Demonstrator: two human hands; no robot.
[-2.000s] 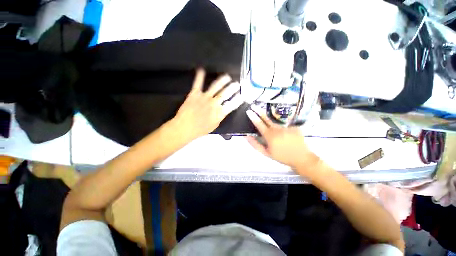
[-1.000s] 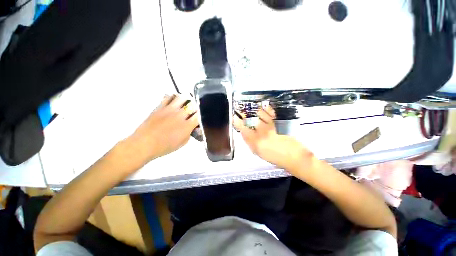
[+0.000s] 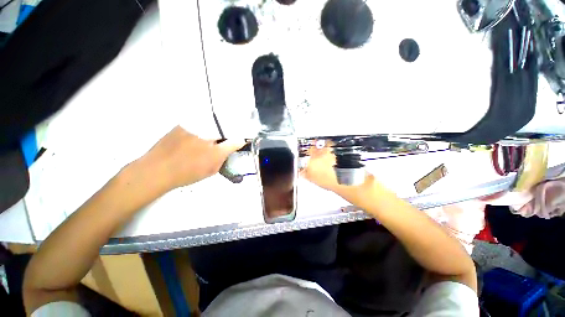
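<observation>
The white machine head [image 3: 372,86] fills the upper middle. A shiny metal and dark arm, perhaps the take-up cover [image 3: 277,179], hangs at its front. My left hand [image 3: 192,155] is at the head's left end, its fingertips hidden under or behind the head. My right hand [image 3: 322,166] is just right of the dark arm, partly covered by machine parts, its fingers hidden. Whether either hand holds anything does not show. The dark fabric panel [image 3: 62,68] lies on the left of the table, away from both hands.
A small brown rectangle [image 3: 430,178] lies at the right near the table's front edge [image 3: 204,238]. Scissors with dark red handles [image 3: 507,158] lie farther right. A black strip [image 3: 515,80] drapes over the head. Blue tape [image 3: 29,147] is at left; a blue crate [image 3: 509,290] is below right.
The dark panel has gone from under the hands to the left. The view has come closer to the machine head. The left hand's fingers have since slipped out of sight behind the head.
</observation>
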